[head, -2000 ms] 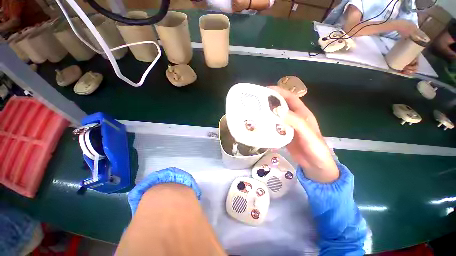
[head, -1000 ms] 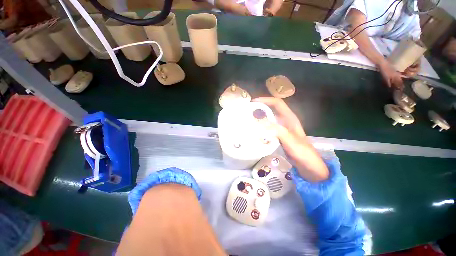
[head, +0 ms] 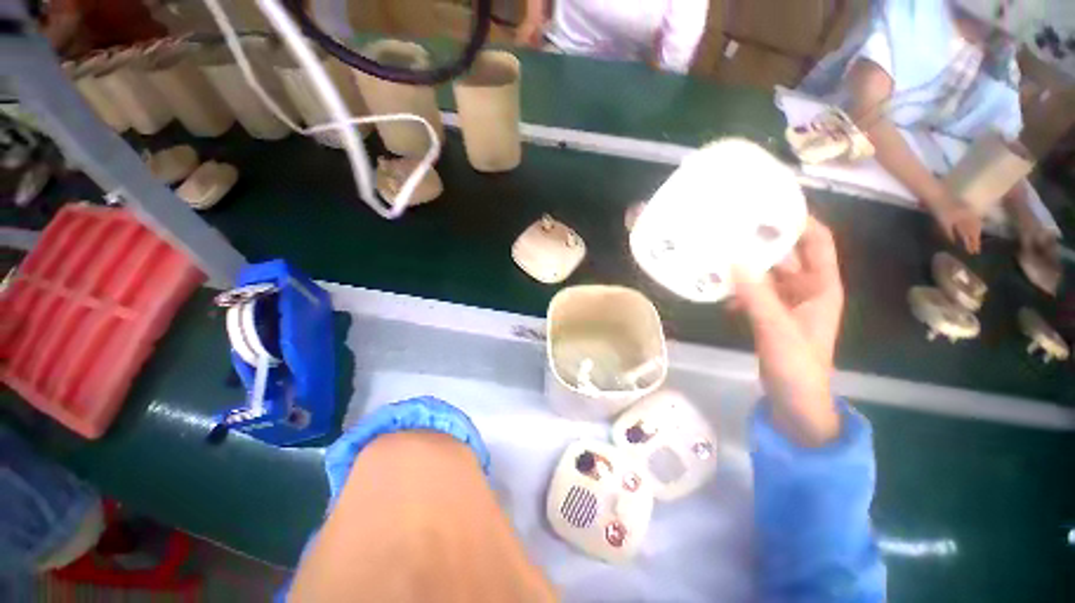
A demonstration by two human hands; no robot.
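My right hand [head: 802, 309] holds a cream end plate [head: 719, 218] by its lower right edge, raised over the belt; its face is glare-bright, with small round marks. The open cream tub [head: 574, 389] stands upright on the whitish sheet [head: 495, 412], left of and below the plate, with small white pieces inside. Two more plates with slotted vents, a front one [head: 599, 499] and one behind it [head: 672, 448], lie beside the tub. My left forearm [head: 419, 518] with its blue sleeve shows at the bottom; the left hand is not visible.
A blue tape dispenser [head: 303, 365] and a coral-red tray [head: 100, 312] stand left. Tall sleeves [head: 487, 112] and small pronged covers [head: 549, 250] are on the belt. A white cable [head: 330, 88] hangs upper left. A coworker's hand [head: 953, 218] is upper right.
My right hand has lifted the end plate off the tub and moved it up and right, uncovering the tub's opening. The view has shifted slightly.
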